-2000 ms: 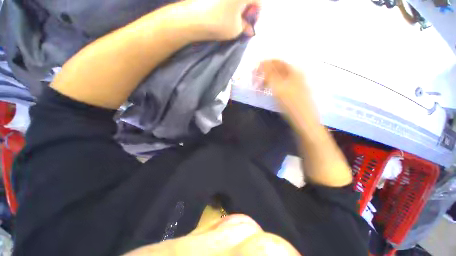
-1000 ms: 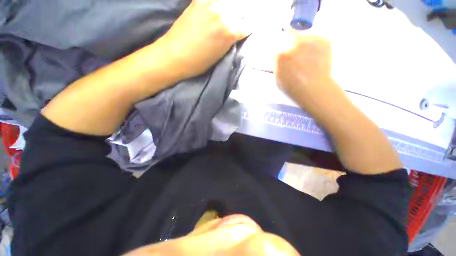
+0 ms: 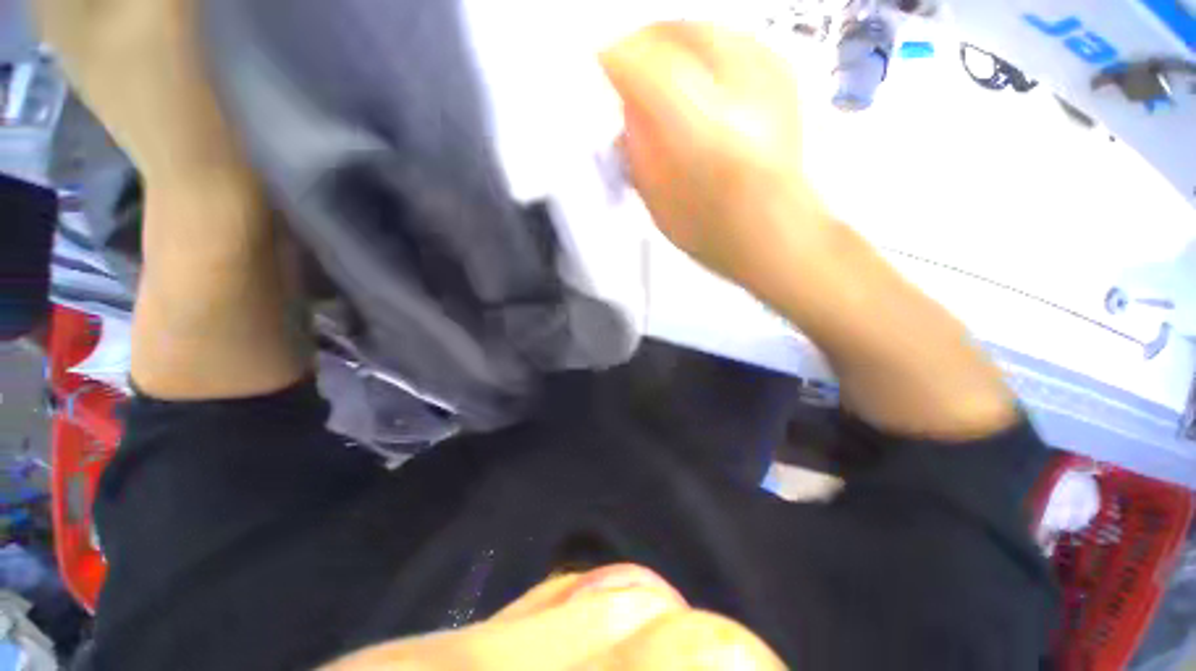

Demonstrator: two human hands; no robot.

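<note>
A dark grey garment piece (image 3: pixel 394 197), blurred by motion, hangs from the top edge of the picture over the table's front edge onto my lap. Pale lining fabric (image 3: pixel 597 243) shows along its right side. My left hand (image 3: pixel 99 39) is at the top left, blurred and cut off by the picture's edge; its fingers cannot be made out. My right hand (image 3: pixel 708 144) is over the table with curled fingers, closed on the right edge of the pale lining fabric.
The white machine table (image 3: pixel 944 197) has a blue-lettered sewing machine (image 3: pixel 1076 39) at the top right. A blue-grey cylindrical part (image 3: pixel 862 59) and black scissor handles (image 3: pixel 997 66) lie beyond my right hand. Red baskets stand below, at right (image 3: pixel 1128 564) and left (image 3: pixel 79 459).
My left hand has moved from the top centre to the far top left. The grey cloth has swung upright and the pale fabric is now exposed. My right hand has moved left to it.
</note>
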